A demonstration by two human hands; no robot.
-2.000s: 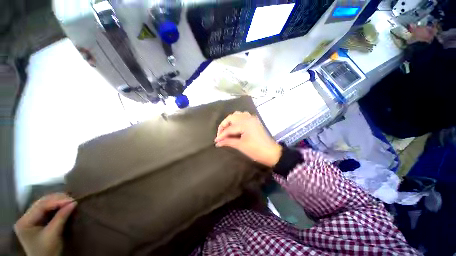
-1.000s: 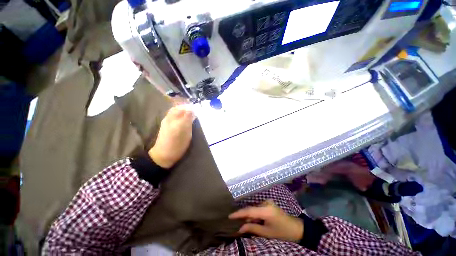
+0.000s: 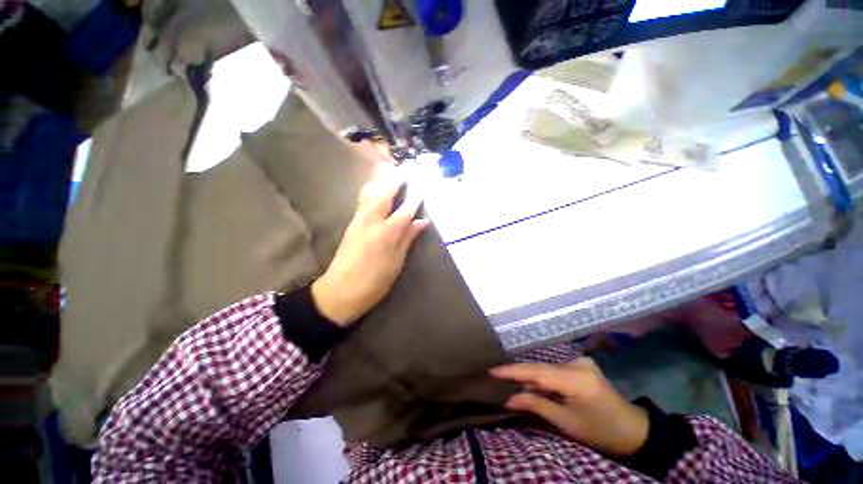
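A brown-olive garment panel (image 3: pixel 237 227) spreads over the left of the machine bed and hangs down to the lap. Its straight right edge runs from the needle area (image 3: pixel 409 156) towards the lap. My left hand (image 3: pixel 364 260) is on the panel just in front of the needle, its fingertips at the cloth edge and partly washed out by glare. My right hand (image 3: pixel 582 406) is lower right, thumb and fingers apart, fingertips touching the panel's lower right edge. The presser foot is hard to make out in the glare.
The white machine head with a blue knob (image 3: pixel 438 14) stands above the cloth. Pale printed strips (image 3: pixel 610 132) lie on the bed. A ruler tape (image 3: pixel 643 307) runs along the front edge. A clear tray (image 3: pixel 842 132) is at the right. White cloth (image 3: pixel 814 302) is heaped low right.
From two seconds to one second ago, my left hand went from the far left to the needle and my right hand dropped to the lap. Since then both hands keep similar places as the view shifts closer.
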